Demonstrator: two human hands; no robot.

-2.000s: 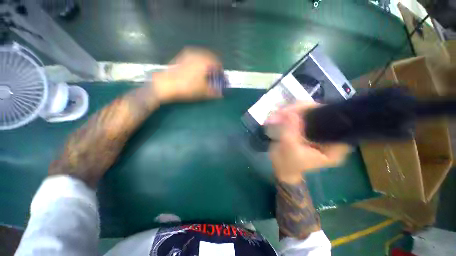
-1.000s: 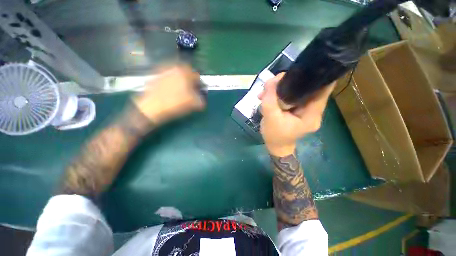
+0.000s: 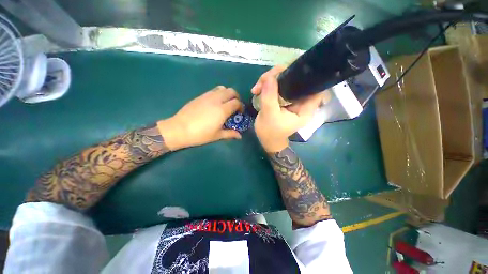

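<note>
A small round unit with a blue-and-white patterned face [image 3: 238, 121] lies on the green bench, its face up. My left hand [image 3: 206, 119] grips it from the left between thumb and fingers. My right hand [image 3: 281, 118] holds the electric screwdriver [image 3: 321, 64], a thick black cylinder with a pale front grip. The driver is tilted, its front end low and just right of the unit. The bit is hidden by my fingers, so I cannot tell whether it touches the unit. The black cord runs up and right from its rear.
The white screw feeder [image 3: 345, 101] stands askew behind the driver and my right hand. A pale scuffed rail [image 3: 187, 44] crosses beyond the hands. A white fan [image 3: 9, 61] is at left. An open carton [image 3: 412, 128] and red-handled objects [image 3: 414, 252] are at right.
My left hand has come down from the rail onto the bench with the round unit. My right hand has moved left with the driver, close to the unit. The unit beyond the rail is out of view.
</note>
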